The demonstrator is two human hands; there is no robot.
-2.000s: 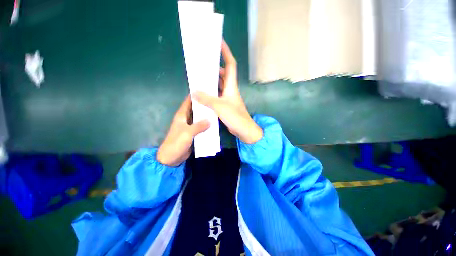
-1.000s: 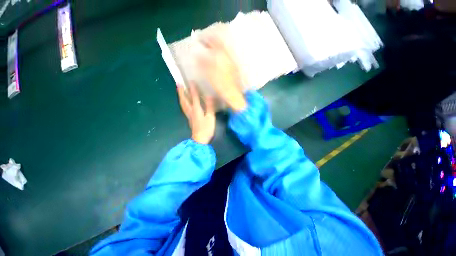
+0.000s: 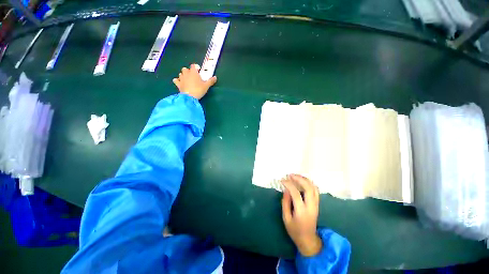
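A row of fanned, overlapping folded leaflets (image 3: 332, 150), white to cream, lies on the green table right of centre. My right hand (image 3: 301, 211) is at its lower left corner, fingers curled and fingertips closed on a leaflet edge. My left hand (image 3: 194, 81) is stretched forward, with its fingers and thumb around the near end of a slim LED light bar (image 3: 216, 47). The bar lies tilted on the table, with dark stripes on its face. The fingertips partly hide its near end.
More slim light bars (image 3: 161, 44) lie spaced out to the left. Frosted sleeve bags (image 3: 450, 168) lie right of the leaflets. A translucent white pile (image 3: 27, 128) is at the far left edge. A crumpled white scrap (image 3: 97, 128) lies on the table. A blue stool (image 3: 45, 222) stands below left.
The two hands held a white leaflet block, then worked at the fanned row. Now they are apart, left at a light bar and right at the row's corner. The view has shifted, showing more bars.
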